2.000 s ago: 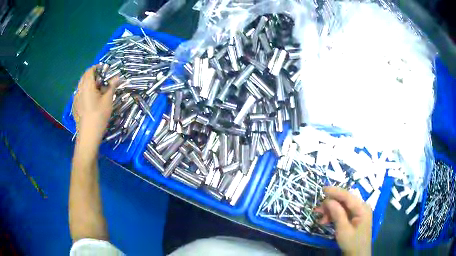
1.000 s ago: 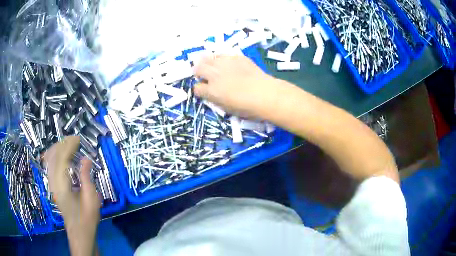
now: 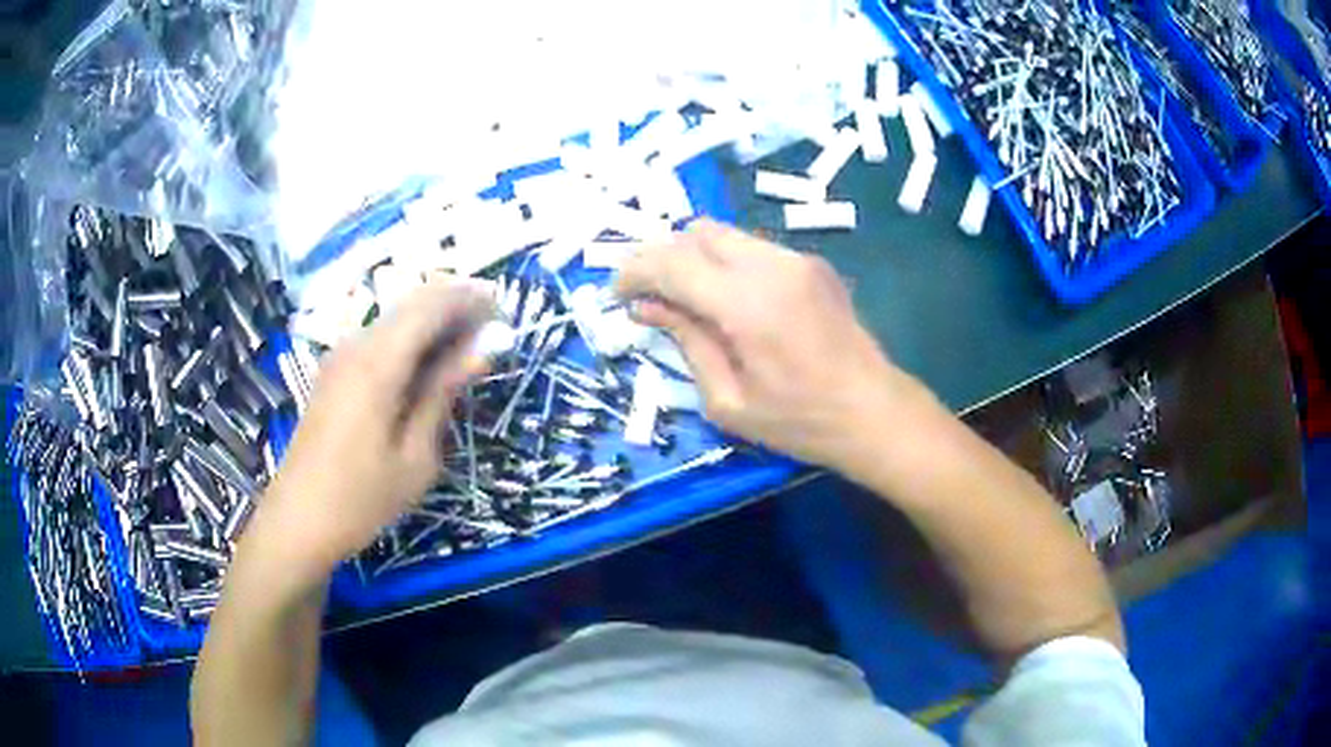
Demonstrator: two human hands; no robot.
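My left hand (image 3: 365,416) is over the left part of the middle blue tray (image 3: 584,533), fingers curled; a white piece (image 3: 498,340) shows at its fingertips, but blur hides whether it is gripped. My right hand (image 3: 759,336) is over the tray's right side, thumb and fingers pinched at a white sleeve (image 3: 602,318). The two hands face each other a short gap apart. Thin stemmed pieces (image 3: 533,438) fill the tray's front, and loose white sleeves (image 3: 504,219) lie at its back.
Shiny metal tubes (image 3: 175,394) are heaped left, with thin pieces (image 3: 70,540) beside them. A glaring white bag (image 3: 555,73) and a clear bag (image 3: 161,132) lie behind. Trays of stemmed pieces (image 3: 1073,146) stand right. An open cardboard box (image 3: 1226,423) is below the table edge.
The view has swung from the left trays to the middle tray. My left hand has moved from the tubes to the middle tray. My right hand has moved slightly down and right from the white sleeves.
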